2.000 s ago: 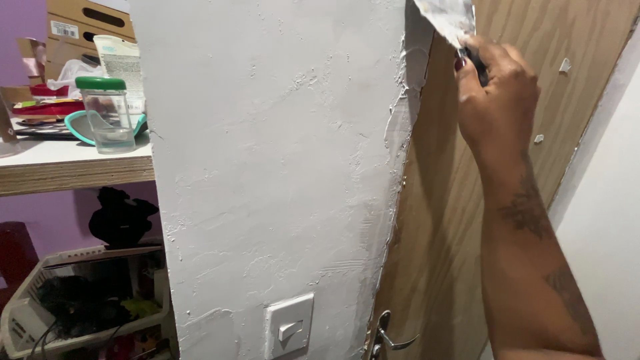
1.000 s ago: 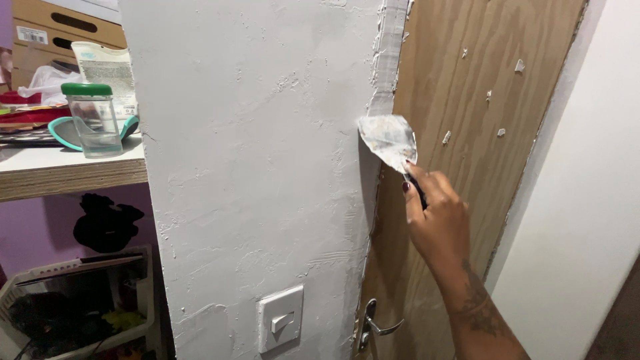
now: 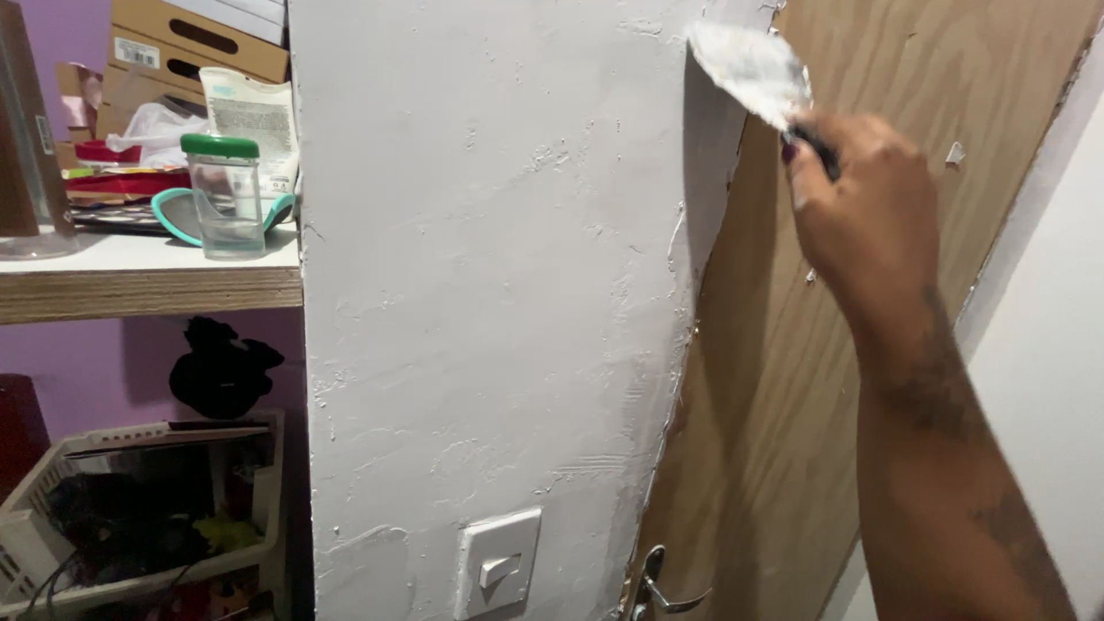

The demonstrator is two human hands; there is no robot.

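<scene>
My right hand (image 3: 862, 185) grips the black handle of a putty knife (image 3: 750, 73). White compound is smeared over its broad blade, which lies at the right edge of the white plastered wall (image 3: 483, 285), near the top; whether it touches the surface I cannot tell. Ridges and patches of rough plaster mark the wall, mostly along that edge. Beside it stands a wooden door (image 3: 776, 371) with a few white specks on it. A white light switch (image 3: 500, 565) sits low on the wall. My left hand is out of view.
At left, a shelf (image 3: 155, 289) holds a clear cup with a green lid (image 3: 228, 198), a tube (image 3: 259, 121) and cardboard boxes (image 3: 198, 52). Below it is a white plastic basket (image 3: 155, 586) with dark items. A metal door handle (image 3: 664, 591) juts out at the bottom.
My right hand, still holding the putty knife, first moved down along the wall's edge beside the door, then back up. The view has shifted somewhat.
</scene>
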